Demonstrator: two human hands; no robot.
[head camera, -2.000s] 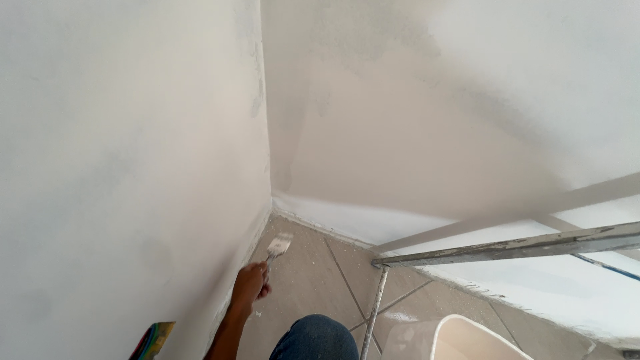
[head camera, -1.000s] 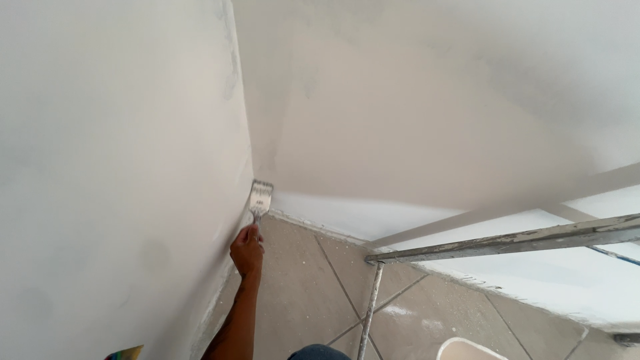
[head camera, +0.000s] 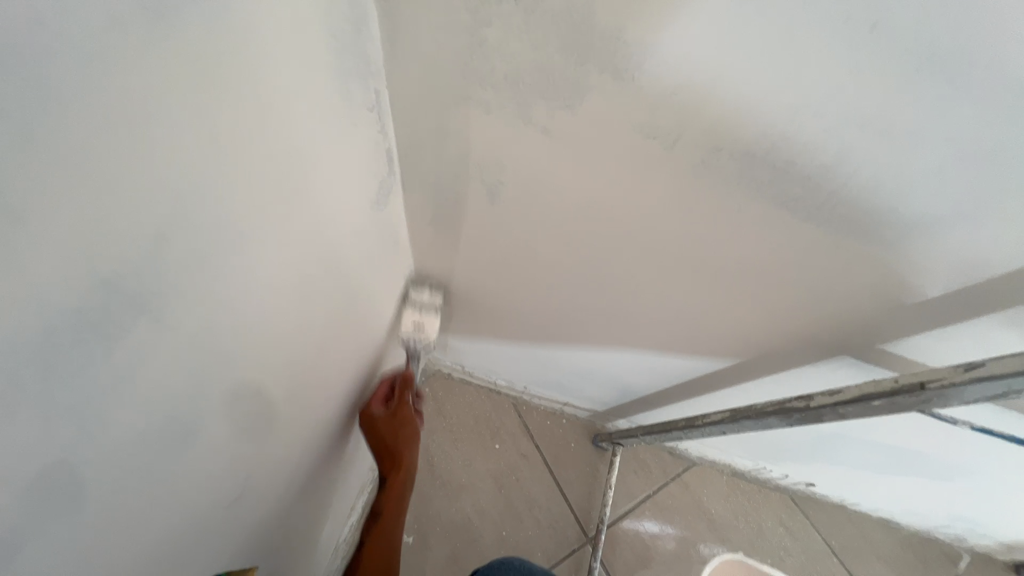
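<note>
My left hand (head camera: 394, 420) grips the handle of a flat paintbrush (head camera: 420, 320) coated in whitish paint, its fingers closed around the handle. The slightly blurred bristles are at the inside corner where the left wall (head camera: 200, 280) meets the facing wall (head camera: 640, 240), a little above the floor. Whether they touch the surface is hard to tell. Both walls look patchy, in white, grey and pale beige. My right hand is out of view. A knee in blue fabric (head camera: 512, 568) shows at the bottom edge.
A paint-spattered metal frame (head camera: 800, 408) slants across the right side, with a thin leg (head camera: 606, 508) over the tiled floor (head camera: 488, 480). The rim of a pale container (head camera: 740, 562) shows at the bottom right. A small multicoloured thing (head camera: 240, 572) is partly visible at the bottom left.
My left hand has moved the brush from over the floor tiles up to the wall corner. Since the middle frame, the brush has shifted slightly higher relative to the floor edge.
</note>
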